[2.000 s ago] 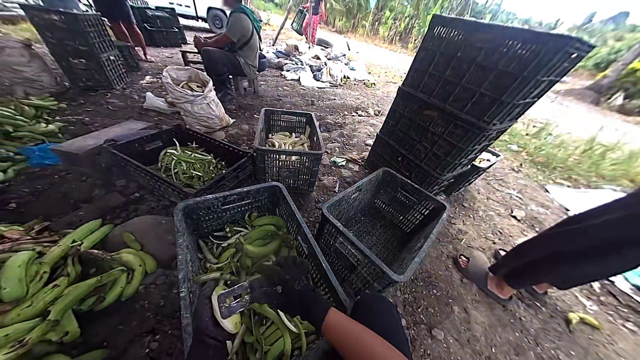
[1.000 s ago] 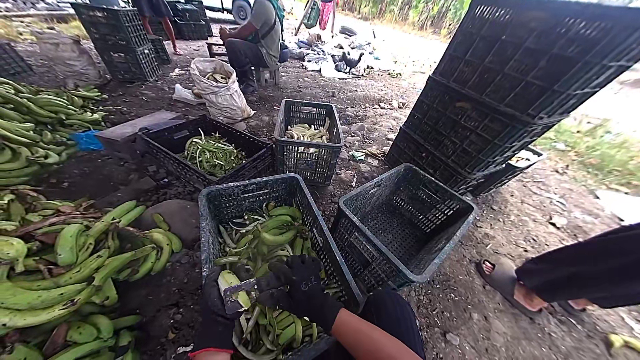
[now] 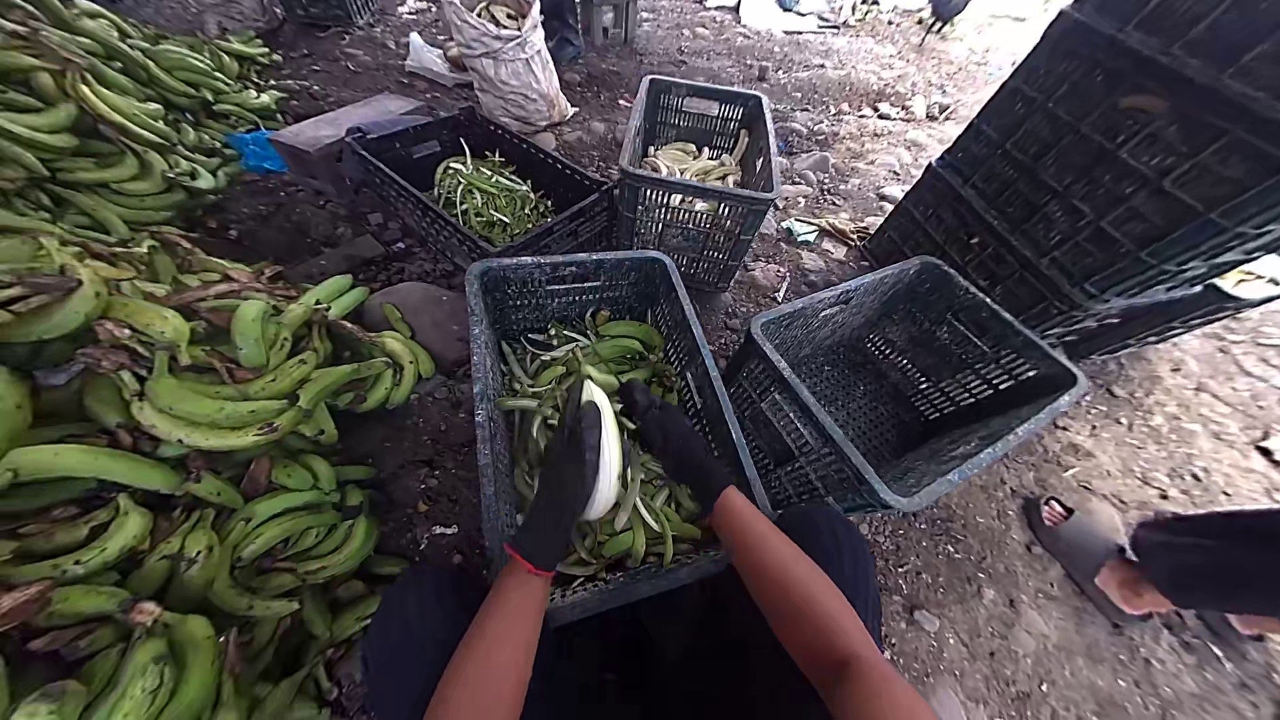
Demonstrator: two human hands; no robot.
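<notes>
My left hand (image 3: 562,475), in a black glove with a red cuff edge, holds a largely peeled, pale green plantain (image 3: 604,452) upright over a dark plastic crate (image 3: 482,400). My right hand (image 3: 678,440), also gloved in black, is just right of the plantain with its fingers curled; whether a tool is in it is hidden. Below both hands, the crate holds green plantain peels (image 3: 650,525) and some unpeeled green plantains (image 3: 622,345).
Heaps of green plantains (image 3: 220,400) lie left. A crate without visible contents (image 3: 1020,400) stands right, below stacked crates (image 3: 1100,150). Ahead are a crate of peeled plantains (image 3: 630,170), a crate of peels (image 3: 390,200) and a sack (image 3: 510,80). A person's sandaled foot (image 3: 1085,550) is at right.
My hands have moved apart to either side of the plantain, whose peeled side now shows. The metal tool seen between them before is no longer visible. The view has shifted down.
</notes>
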